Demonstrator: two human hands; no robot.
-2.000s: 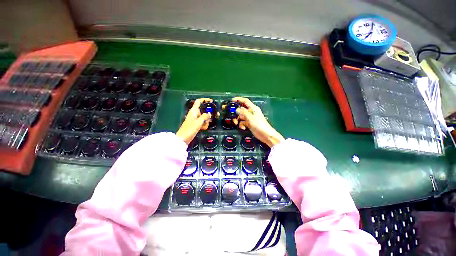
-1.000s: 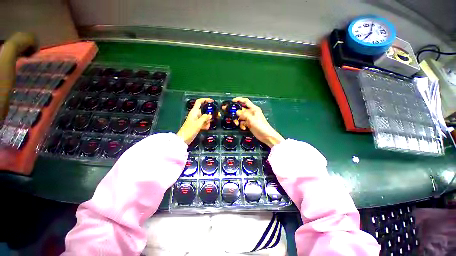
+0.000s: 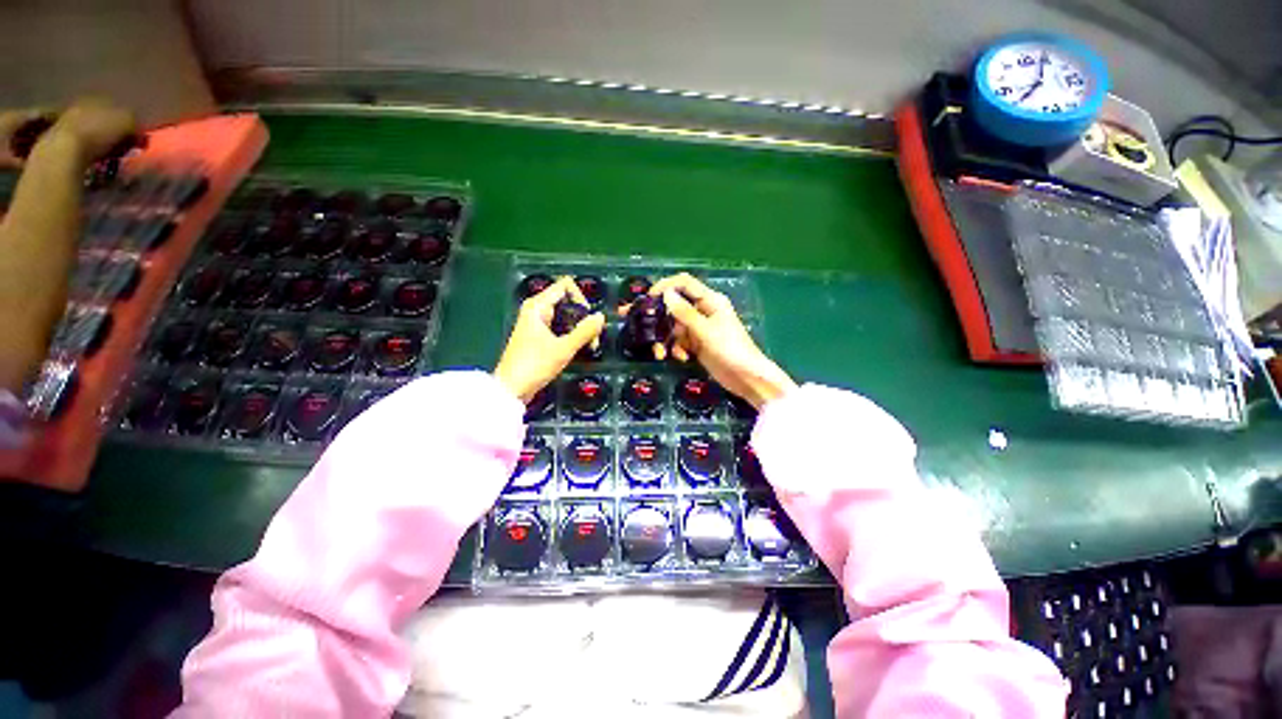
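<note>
A clear blister tray point(image 3: 574, 427) with glossy black round units, many with red marks, lies in front of me. My left hand point(image 3: 548, 341) holds a black round unit point(image 3: 568, 316) between thumb and fingers over the tray's upper rows. My right hand point(image 3: 703, 334) holds another black round unit point(image 3: 647, 326) beside it. Both units look tilted, with their faces turned away. The fingers hide parts of the units and the pockets below.
A second filled tray point(image 3: 461, 232) lies left, beside an orange-red board point(image 3: 242, 138) with another tray. Another person's hand point(image 3: 87, 134) is over it. At right are a blue clock point(image 3: 1039, 89), a white box point(image 3: 1121, 146) and an empty blister tray point(image 3: 1125, 302).
The two held units have turned and no longer show blue faces. The units in the tray's top row are more exposed. The other person's arm has come in over the left board.
</note>
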